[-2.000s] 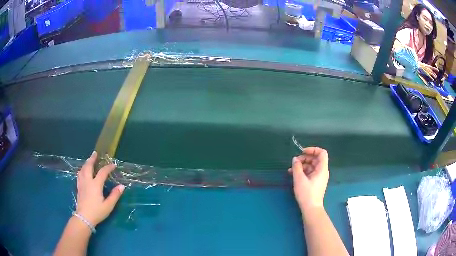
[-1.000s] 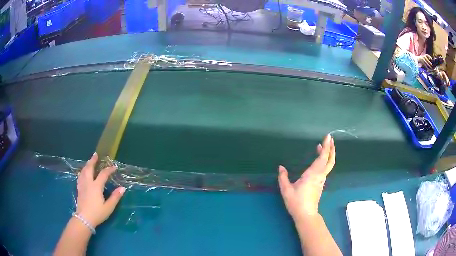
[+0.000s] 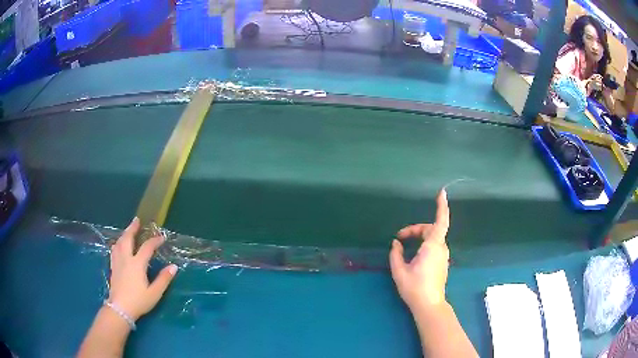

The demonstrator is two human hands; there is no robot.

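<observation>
A thin clear strip (image 3: 458,181) stands out from the raised index fingertip of my right hand (image 3: 425,269) and curves to the right over the conveyor. That hand is over the bench edge, its thumb apart from the index finger, nothing between them. My left hand (image 3: 136,276) rests on the wrinkled clear tape (image 3: 203,253) at the near conveyor edge, by the lower end of the yellow-brown tape (image 3: 175,157). Its fingers are apart, and I see nothing held in it.
The dark green conveyor (image 3: 336,161) crosses in front. A blue tray (image 3: 593,204) with black headphones is at right, another blue tray (image 3: 22,192) at left. White strips (image 3: 515,321) and a crumpled clear bag (image 3: 607,290) lie near right. A person (image 3: 577,63) sits beyond.
My right hand has opened from its pinch and now points its index finger up, with the strip at the tip. My left hand has stayed in place. The right tray has shifted slightly left.
</observation>
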